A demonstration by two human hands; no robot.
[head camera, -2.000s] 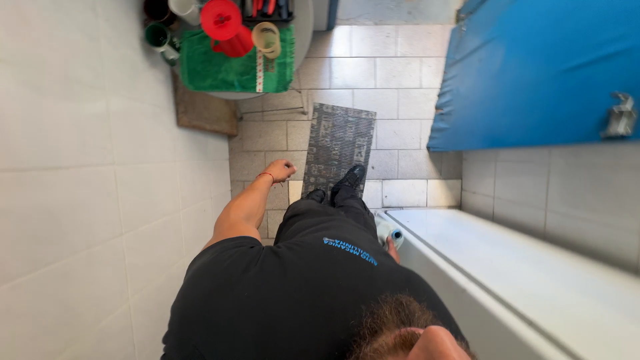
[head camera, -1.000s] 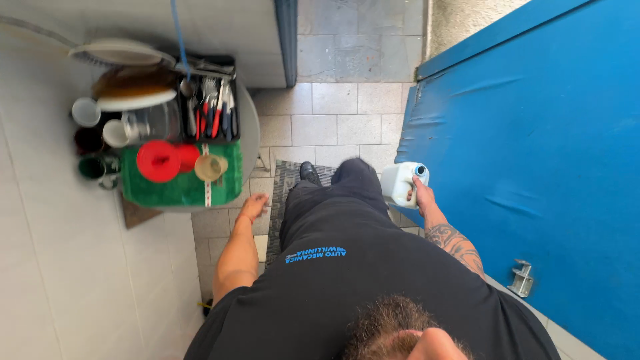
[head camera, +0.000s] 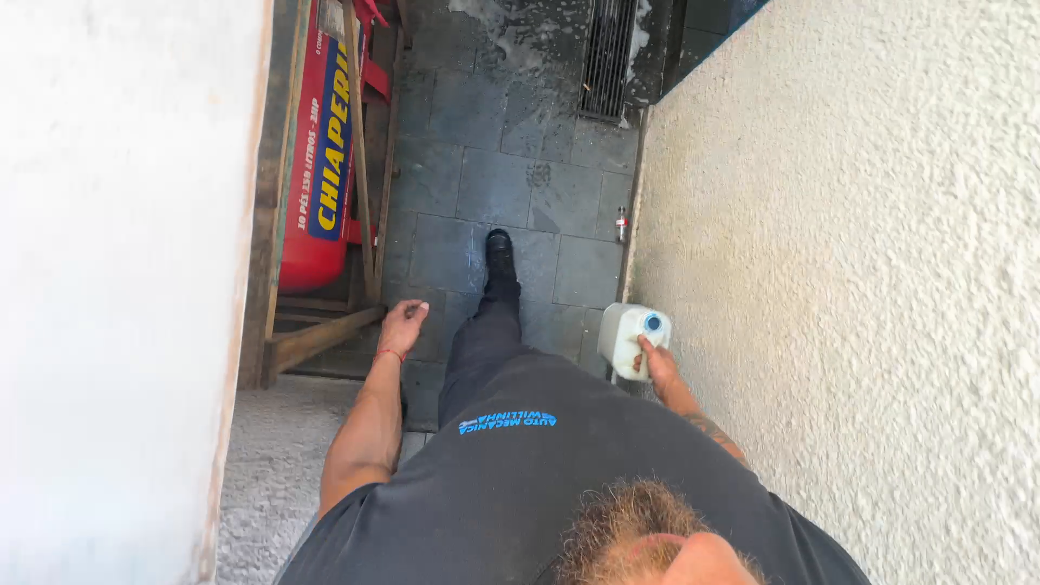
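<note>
My right hand [head camera: 656, 364] grips the handle of a whitish plastic jug [head camera: 624, 329], which hangs at my right side close to the rough wall. A blue ring surrounds the jug's dark round mouth or cap; which of the two I cannot tell. My left hand [head camera: 402, 327] hangs at my left with its fingers loosely curled and nothing seen in them. A thin red band circles that wrist. Nearest to this hand is the end of a wooden beam [head camera: 329, 340].
A red air compressor tank [head camera: 313, 264] lies inside a wooden frame at the left. Ahead are dark floor tiles [head camera: 491, 183], a metal drain grate [head camera: 608, 61] and whitish foam or liquid. A small bottle [head camera: 621, 224] is by the textured wall [head camera: 837, 260] on the right.
The view has moved from a light-tiled room with a blue door, through the doorway, to a dark-tiled passage. The jug, partly hidden low at my right two seconds ago, now shows plainly in my right hand.
</note>
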